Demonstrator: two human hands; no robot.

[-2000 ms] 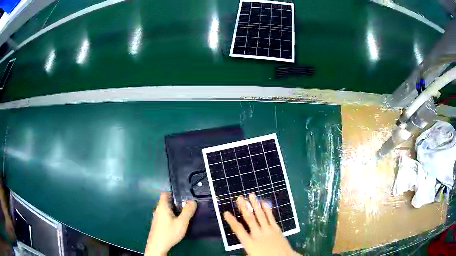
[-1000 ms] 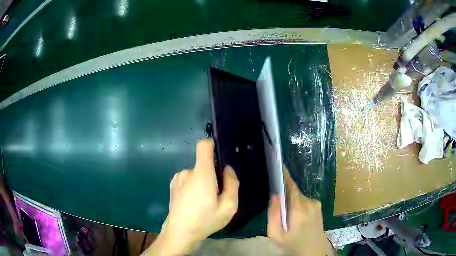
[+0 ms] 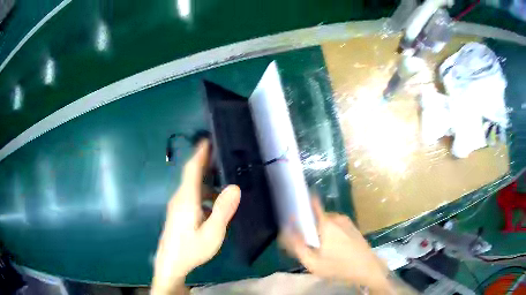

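Observation:
The black back housing stands tilted on edge in front of me. The solar panel stands beside it on the right, its white back facing the housing. They form an open V, with short dark lead wires running between them. My left hand is at the housing's left side, thumb and fingers apart; whether it touches the housing is unclear. My right hand is blurred and grips the panel's lower right edge. The black output cable sticks out behind the housing at left.
The green work surface lies below, with a pale metal strip along its far side. At right are a shiny tan cardboard sheet, a crumpled white cloth and the dispensing gun. A red object is at the far right.
The panel and housing went from lying flat, panel face up, to standing in a V. Since the last earlier frame the V opened wider, and my left fingers spread. The view shifted right.

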